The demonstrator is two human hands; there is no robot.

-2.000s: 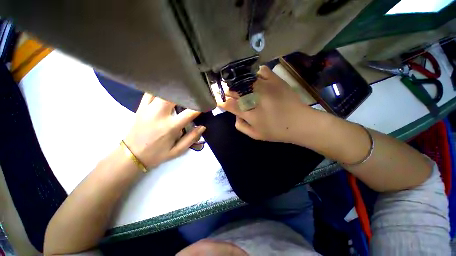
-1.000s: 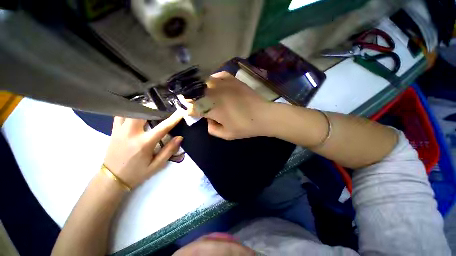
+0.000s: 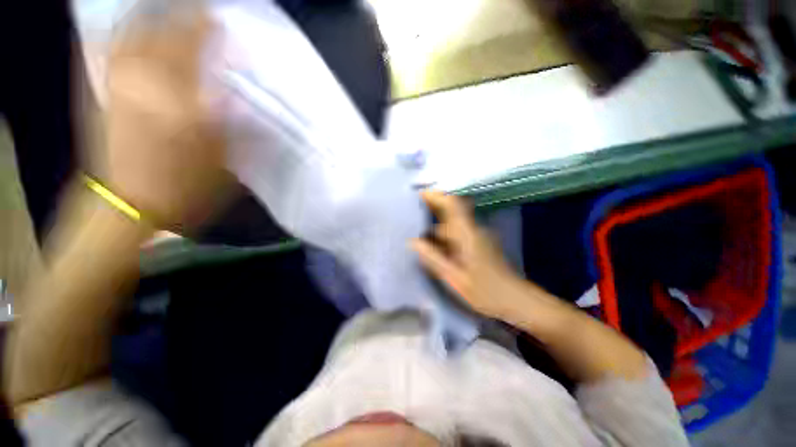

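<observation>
A white backing piece (image 3: 336, 188) hangs blurred across the middle, from the upper left down towards my lap, with faint dark lines on it. My left hand (image 3: 170, 122) is strongly blurred at the upper left, at the upper end of the white piece; its fingers are not clear. My right hand (image 3: 458, 253) is at the lower right edge of the white piece, with fingers against it; whether it grips is hard to tell. The black garment panel (image 3: 345, 52) shows behind the white piece, and dark cloth also lies below my left hand.
The white tabletop (image 3: 559, 118) has a green front edge (image 3: 602, 172). A dark smartphone (image 3: 602, 44) and red-and-green-handled scissors (image 3: 737, 52) are at the upper right. A red basket (image 3: 608, 279) inside a blue basket (image 3: 758, 349) stands right of my lap. Dark cloth (image 3: 39, 113) hangs at far left.
The cloth has left the needle area and the white piece now shows. My left hand moved up and left, my right hand down towards my lap. The view shifted, and the machine head left it.
</observation>
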